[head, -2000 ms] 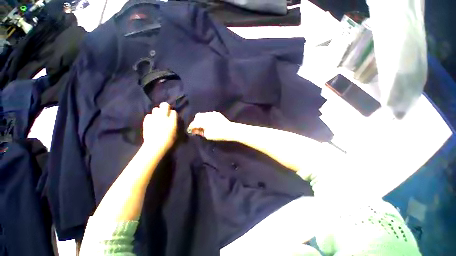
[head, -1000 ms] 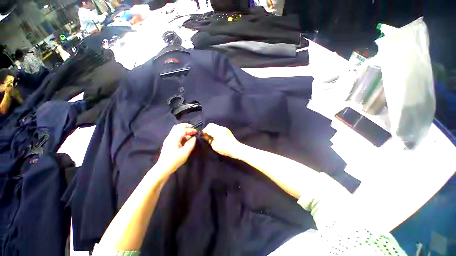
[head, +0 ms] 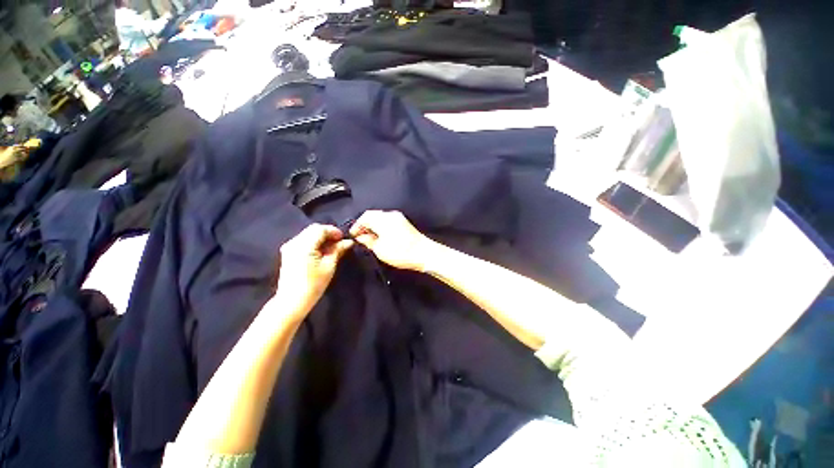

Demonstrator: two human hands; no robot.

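Note:
A dark navy jacket (head: 366,338) lies nearest me, over other navy jackets. A black hanger (head: 320,189) shows at its neck. My left hand (head: 311,259) pinches the top of the jacket's front edge just below the hanger. My right hand (head: 389,239) pinches the same edge, its fingertips nearly touching the left ones. Small dark buttons (head: 457,377) show lower on the front. What lies between the fingertips is too small to make out. Another navy jacket (head: 384,132) lies beneath, with its own hanger (head: 291,59) and a reddish neck label (head: 289,103).
A black phone (head: 649,216) and a translucent plastic bag (head: 732,137) lie on the white table (head: 732,311) at the right. Folded dark garments (head: 430,55) are stacked at the back. More dark garments (head: 55,338) lie at the left. A person (head: 137,27) is far back left.
Compared with two seconds ago, both hands have come together at the front edge. In the last second the view has shifted slightly, and the hands still pinch the jacket near its neck.

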